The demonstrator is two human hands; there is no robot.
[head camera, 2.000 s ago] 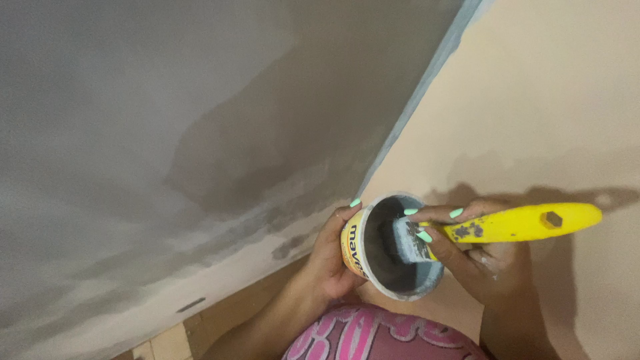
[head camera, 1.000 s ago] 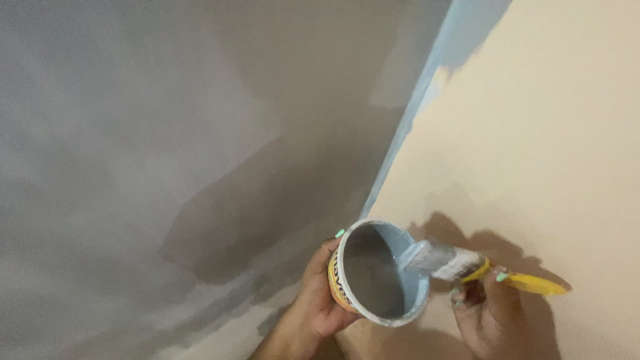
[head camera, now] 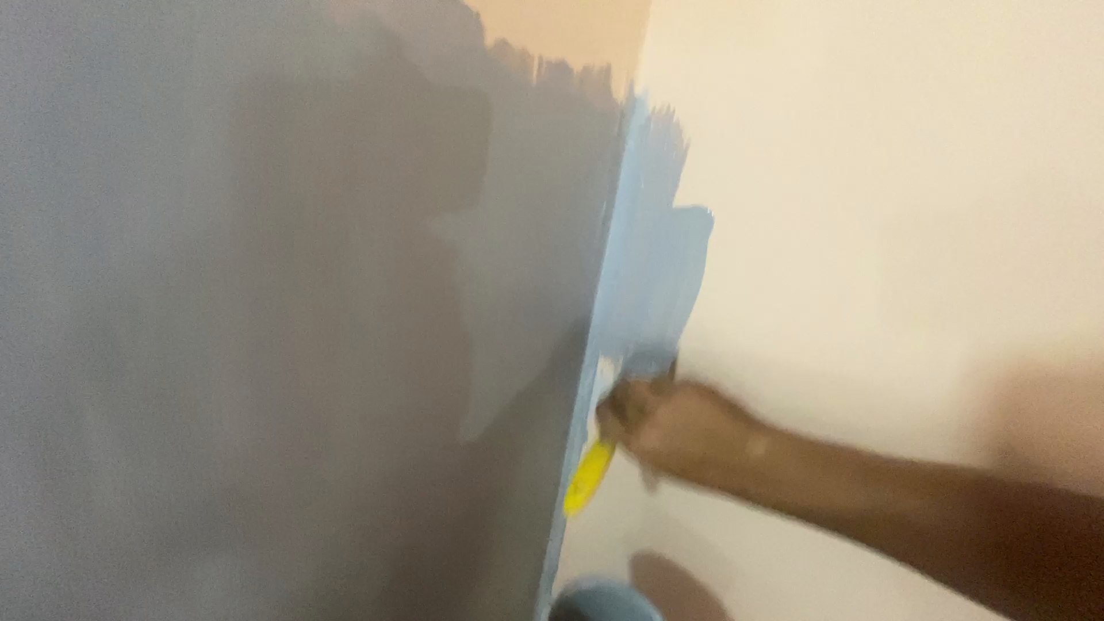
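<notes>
My right hand is closed around a paintbrush with a yellow handle, which points down and left. The brush head, blurred and partly hidden by the hand, is against the cream wall at the lower end of a light blue painted strip. At the bottom edge shows the rim of a paint tub, cut off by the frame. My left hand is out of view.
A grey-painted wall fills the left side and meets the cream wall at a corner line. Above it an unpainted peach patch shows. Shadows fall on both walls.
My right hand has lifted the brush out of the tub and moved it to the wall by the corner. The view has swung up; my left hand has left it.
</notes>
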